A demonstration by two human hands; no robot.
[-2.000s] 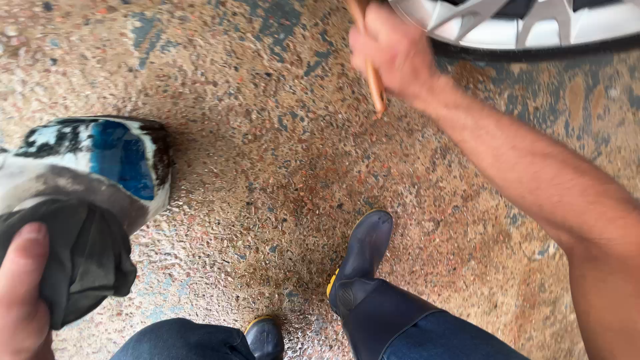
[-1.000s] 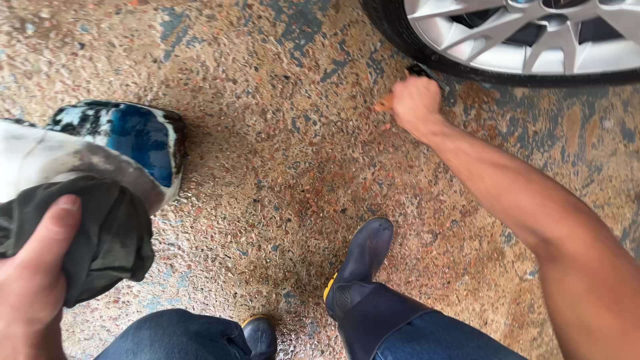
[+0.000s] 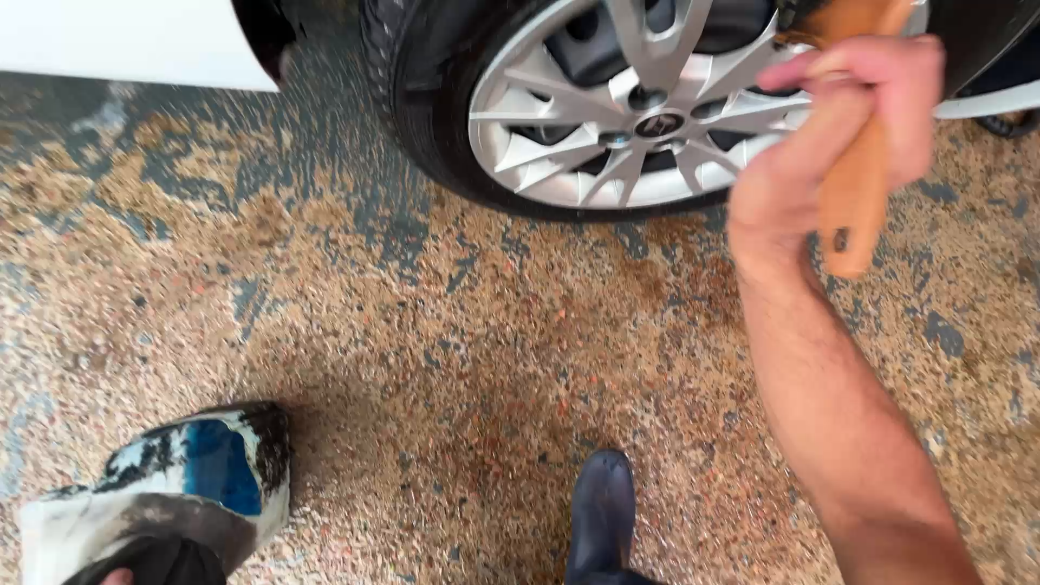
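Note:
My right hand (image 3: 845, 138) is closed around the orange-brown handle of a brush (image 3: 853, 203), held over the right part of a silver alloy wheel (image 3: 569, 114) with a black tyre (image 3: 431, 106). The brush's dark head shows only in part at the top edge. At the bottom left, only a fingertip of my left hand (image 3: 119, 576) shows, on a dark cloth (image 3: 175, 565). That cloth lies against a stained white plastic container (image 3: 73, 528) with a blue patch; whether the hand grips the container too is hidden.
A white car body panel (image 3: 130, 41) spans the upper left, beside the tyre. Underfoot is a wet, speckled floor (image 3: 422, 341) with worn grey paint. My dark rubber boot (image 3: 603, 504) stands at the bottom centre. A dark curved object (image 3: 1007, 123) shows at the far right.
The view has shifted towards the wheel, bringing in the white panel. My right hand, earlier low beside the tyre, is now raised in front of the rim with the brush.

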